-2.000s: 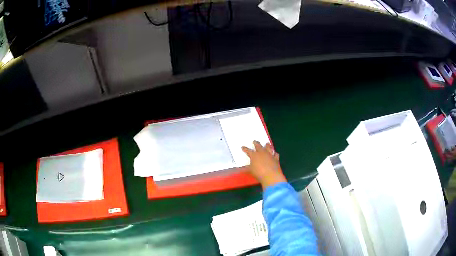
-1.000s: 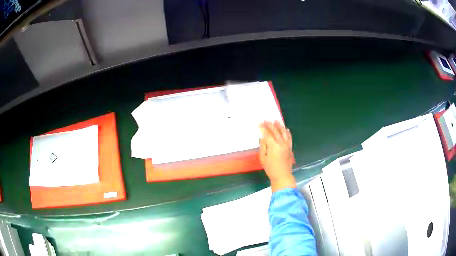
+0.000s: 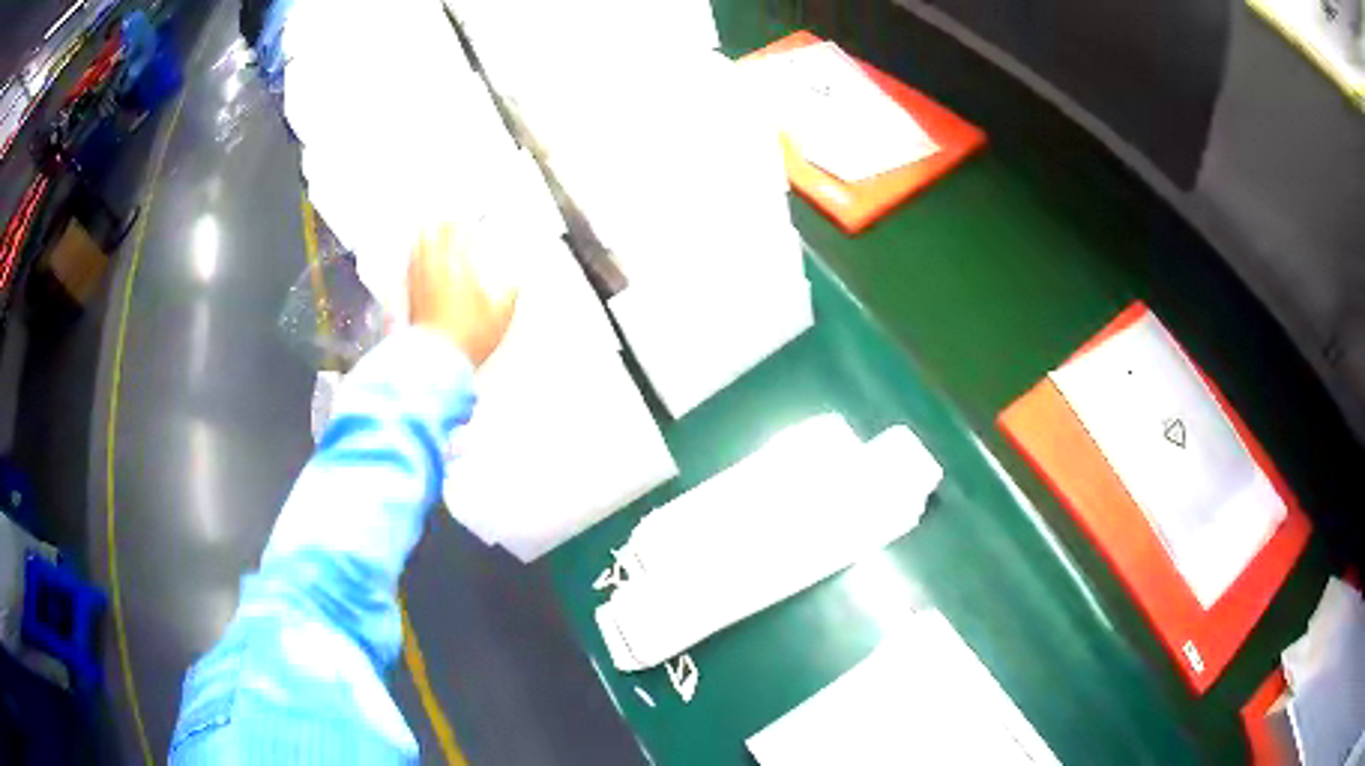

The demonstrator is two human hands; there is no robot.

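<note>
My left hand, in a blue sleeve, rests on a long row of white boxes or folded inserts at the upper left. Its fingertips blend into the bright white, so I cannot tell whether they grip a piece. A second white row stands beside it, with a narrow dark gap between. A pile of long white folded paperboard pieces lies on the green bench. My right hand is out of the picture.
The green bench borders the conveyor. Red trays carry bagged flat products. White paperboard lies at the bottom edge. A clear plastic bag hangs left, above the grey floor. A person's blue sleeve shows top left.
The view has swung left. The right hand that lay on the white insert over the red tray has left the picture. My left hand has come in over the white rows.
</note>
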